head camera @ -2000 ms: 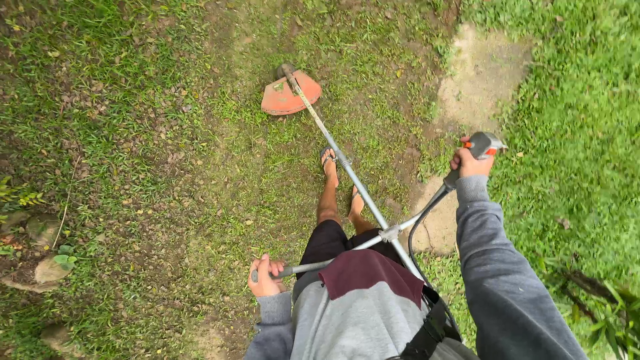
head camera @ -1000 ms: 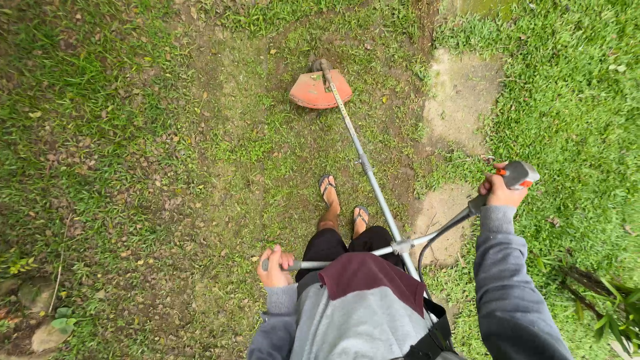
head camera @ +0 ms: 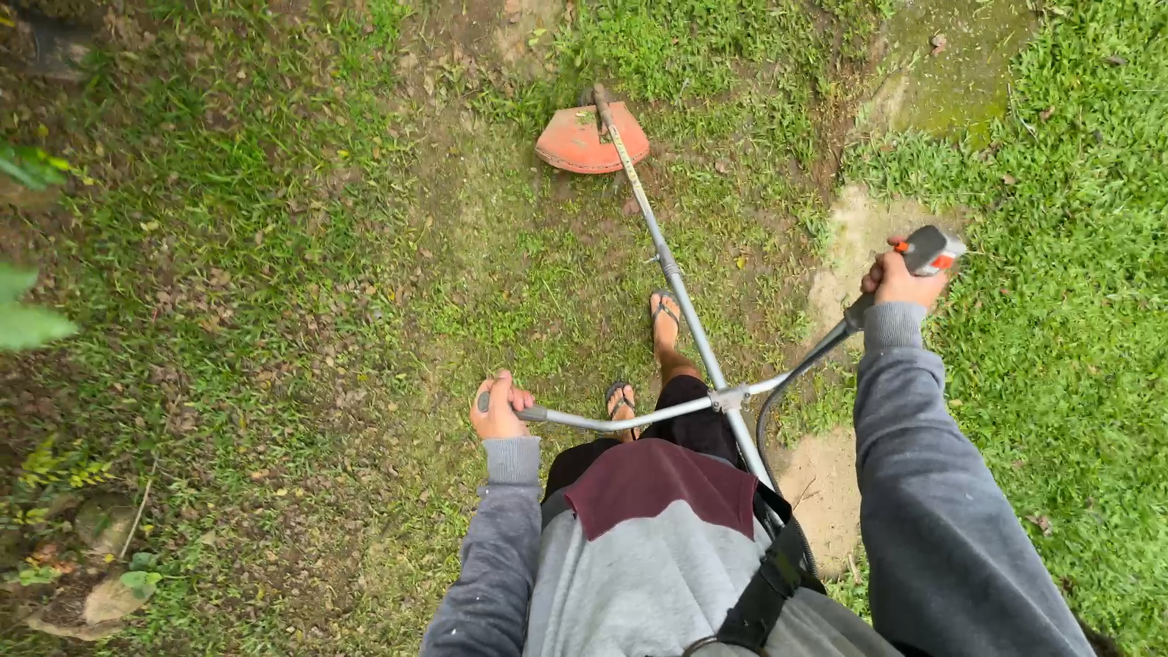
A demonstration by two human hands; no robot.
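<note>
My left hand (head camera: 499, 408) is closed around the grey left grip of a brush cutter's handlebar (head camera: 620, 422). My right hand (head camera: 903, 278) holds the control grip (head camera: 929, 251), which is grey with orange parts, at the bar's other end. A clamp joins the bar to the metal shaft (head camera: 689, 310), which runs from beside my hip up to an orange guard (head camera: 593, 139) over the grass. The cutting part is hidden beneath the guard. A black harness strap (head camera: 762, 589) crosses my right side, and a dark cable (head camera: 776, 401) hangs from the right grip.
Flat stone slabs (head camera: 826, 493) lie in the ground right of the shaft, with thick grass (head camera: 1086, 365) beyond. Rocks (head camera: 109, 598) and small plants sit at the lower left. Leaves (head camera: 32, 315) poke in at the left edge. My feet in flip-flops (head camera: 666, 315) stand below the guard.
The feet have shifted in a step, the right one now ahead of the left. Both hands have stayed on the grips. The view has moved over the ground, showing more grass and slab at the top.
</note>
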